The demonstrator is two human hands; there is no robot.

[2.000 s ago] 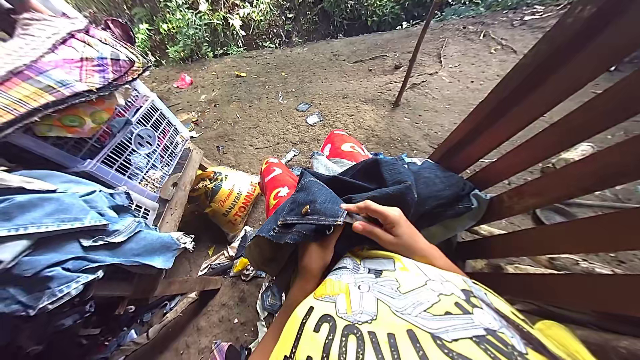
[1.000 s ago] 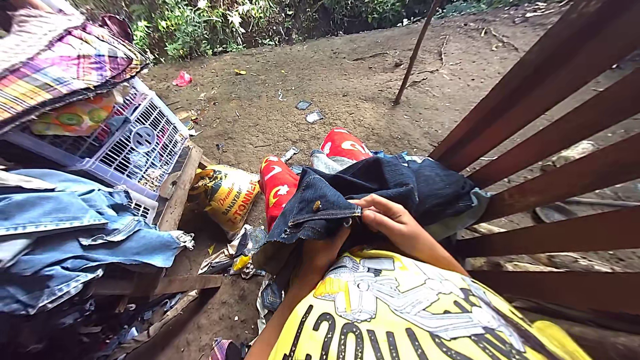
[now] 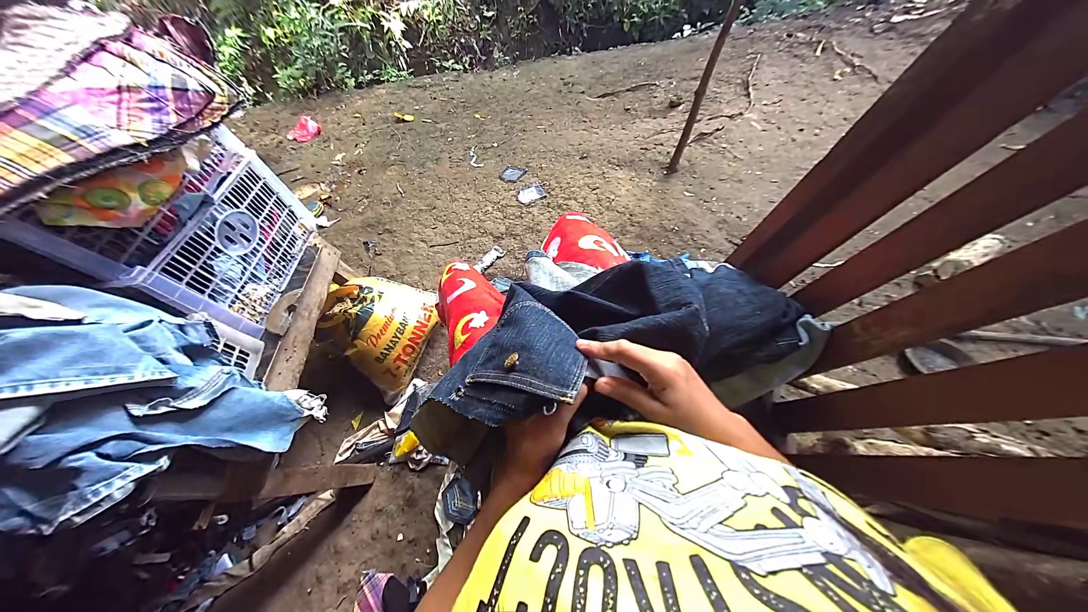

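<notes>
Across my lap lies a dark blue denim garment (image 3: 629, 302) with a frayed cut edge. Its near left part, a denim piece with a pocket and a brass-coloured button (image 3: 511, 361), is held between my hands. My left hand (image 3: 544, 429) grips it from below, fingers mostly hidden under the cloth. My right hand (image 3: 650, 382) pinches the edge beside the pocket corner, with a small dark grey object (image 3: 605, 369) at its fingertips that I cannot identify. Red patterned cloth (image 3: 469, 310) covers my knees beneath the denim.
Light blue denim pieces (image 3: 127, 399) hang over a wooden frame (image 3: 302, 314) at left, by a lilac plastic crate (image 3: 246, 229) of cloth. A yellow printed sack (image 3: 393, 331) stands on the dirt near my knee. Brown slats (image 3: 935, 323) rise close at right.
My right hand's fingers have spread a little at the pocket edge, where a small dark grey object now shows. The denim's left part has shifted slightly.
</notes>
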